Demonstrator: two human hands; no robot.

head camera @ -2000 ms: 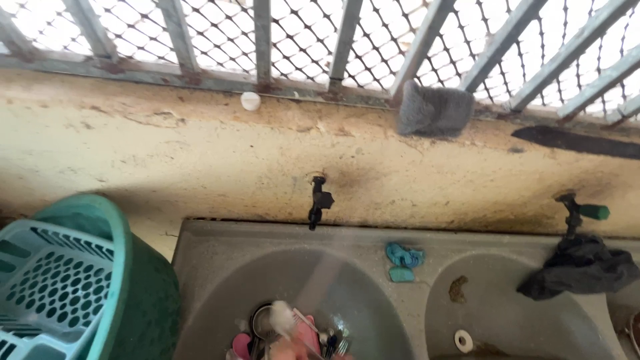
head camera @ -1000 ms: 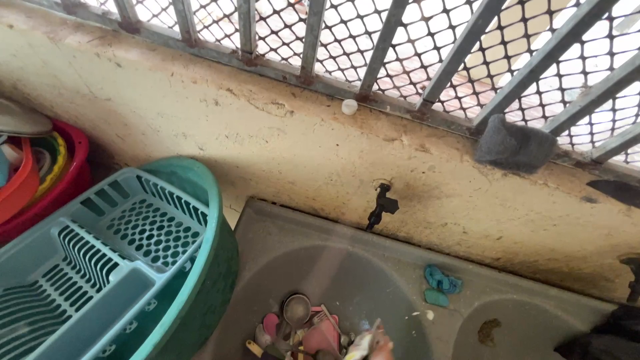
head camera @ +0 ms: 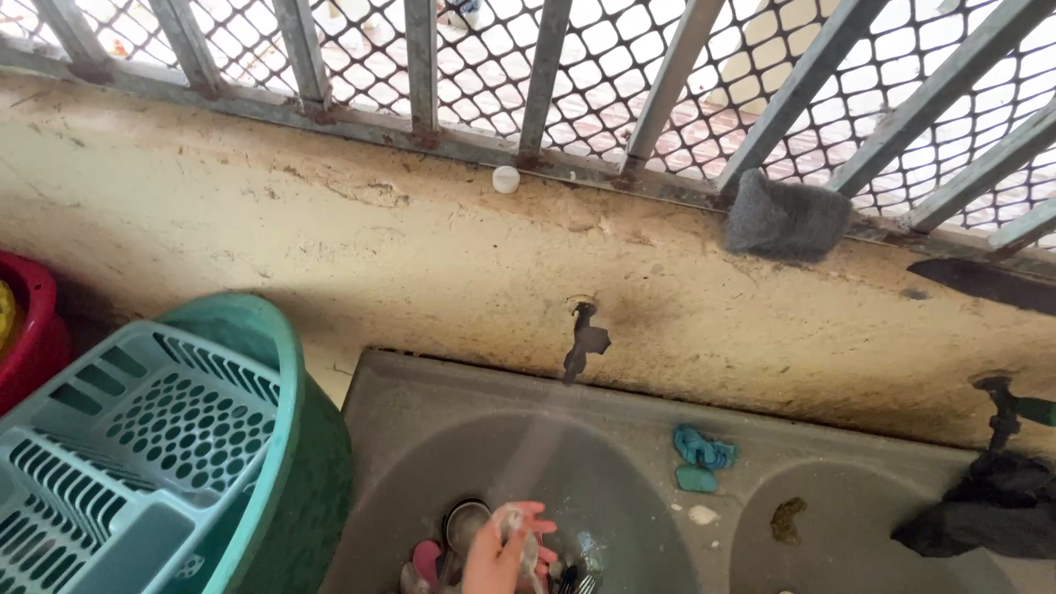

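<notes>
My left hand (head camera: 492,557) is at the bottom of the left basin (head camera: 635,511), its fingers curled around a wet, shiny utensil (head camera: 529,557), perhaps a spoon. Water from the dark tap (head camera: 581,342) falls toward the hand. Just behind and left of it lies a round metal-rimmed item (head camera: 467,524), with a pink utensil (head camera: 426,561) farther left. A fork (head camera: 586,584) and other cutlery lie to its right, partly cut off by the frame. My right hand is not in view.
A pale teal dish rack (head camera: 186,429) rests in a green tub (head camera: 318,462) at left, near a red basin (head camera: 37,330). Blue cloth (head camera: 701,450) and green soap (head camera: 695,478) sit between the basins. A dark cloth (head camera: 982,511) hangs at right; a grey scouring pad (head camera: 788,219) is on the ledge.
The view has shifted between frames. Water falls from the left tap throughout. One second ago a hand was low in the same basin, right of the pink items.
</notes>
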